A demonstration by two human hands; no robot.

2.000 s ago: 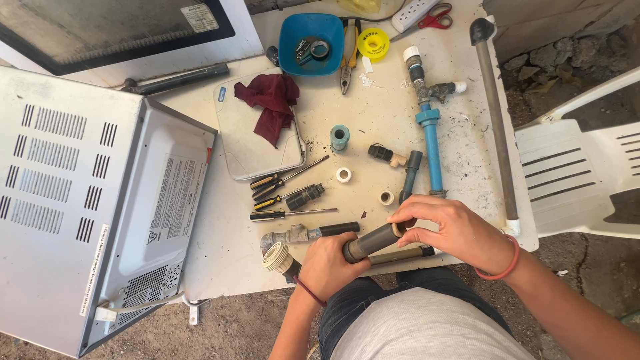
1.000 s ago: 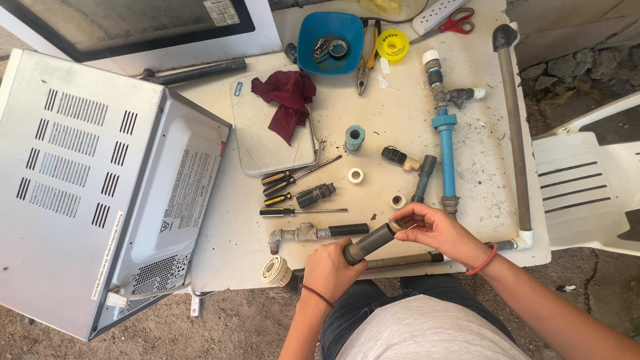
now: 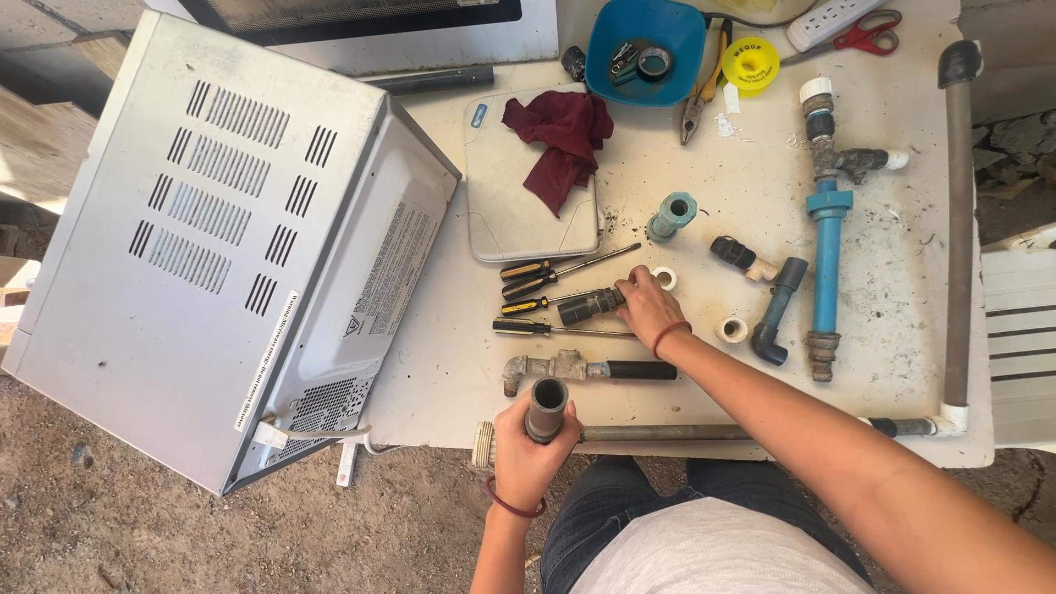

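Note:
My left hand (image 3: 532,452) grips a dark grey plastic pipe piece (image 3: 548,406), held upright with its open end toward the camera, near the table's front edge. The fingers of my right hand (image 3: 650,307) close on the right end of a black threaded pipe fitting (image 3: 587,306), which lies among several screwdrivers with black and yellow handles (image 3: 525,305). Just beyond my right hand is a white plastic ring fitting (image 3: 664,279). A metal elbow and tee assembly with a black pipe end (image 3: 569,365) lies between my hands. A teal fitting (image 3: 671,216) stands farther back.
A microwave oven (image 3: 190,247) fills the left side. A maroon cloth (image 3: 561,144) lies on a white flat case (image 3: 495,210). Behind are a blue bowl (image 3: 606,82), pliers (image 3: 701,87), yellow thread tape (image 3: 751,65) and scissors (image 3: 866,37). Blue pipework (image 3: 827,272) and a long grey pipe (image 3: 959,247) lie right.
My right hand has let go of the grey pipe piece and moved up and left to the black fitting. The pipe in my left hand has turned from slanted to upright.

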